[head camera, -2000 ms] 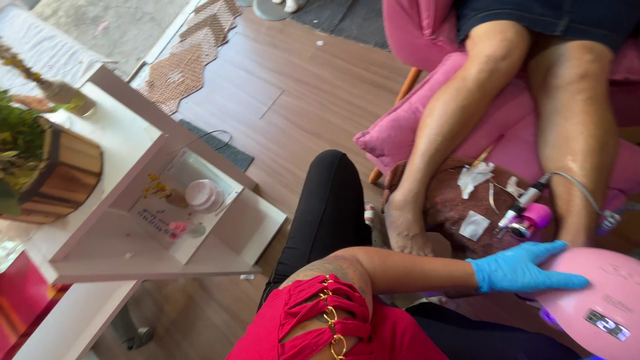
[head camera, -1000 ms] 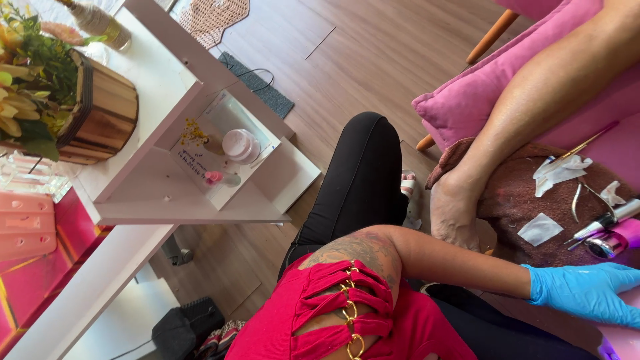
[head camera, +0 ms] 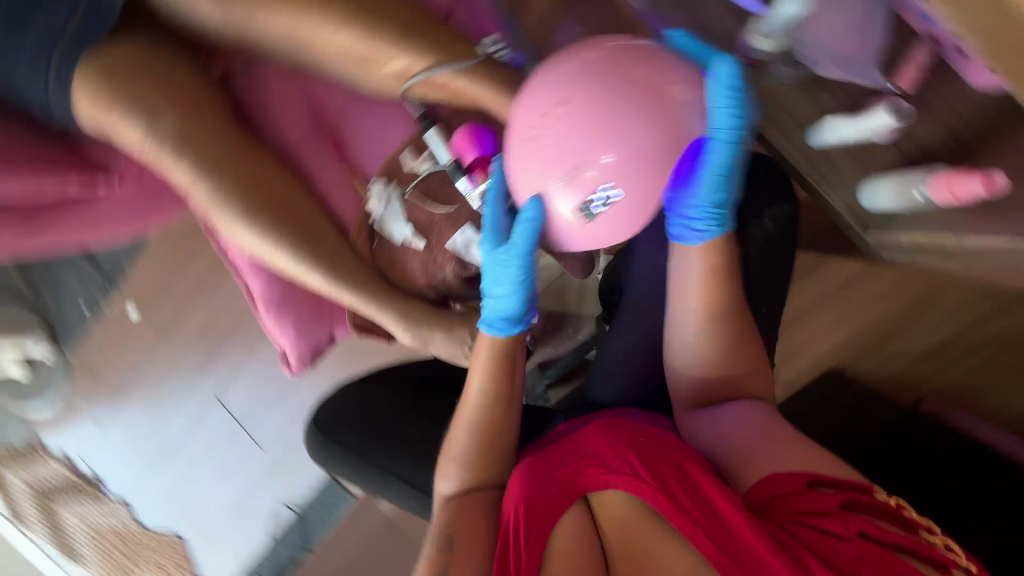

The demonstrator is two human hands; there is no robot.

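A round pink nail-curing lamp (head camera: 600, 136) with a small lit display is held between my hands, purple light showing at its edge. My left hand (head camera: 510, 256), in a blue glove, has its thumb and fingers against the lamp's left side. My right hand (head camera: 716, 152), gloved too, grips its right side. Beside the lamp, a white and black pen-like handpiece (head camera: 448, 164) with a grey cord lies by a shiny magenta object (head camera: 474, 144). White crumpled wipes (head camera: 392, 212) rest on a brown towel (head camera: 400, 260). The lamp hides part of another person's far leg and foot.
Another person's legs (head camera: 240, 176) stretch over a pink upholstered seat (head camera: 264, 296). Right of me, a white tube (head camera: 860, 124) and a pink and white bottle (head camera: 932, 188) stand or lie on a dark surface, blurred. A woven mat (head camera: 88, 512) is at the lower left.
The view has swung strongly toward the other person's legs and the right side. Both gloved hands are now on the lamp; earlier only one gloved hand showed on it.
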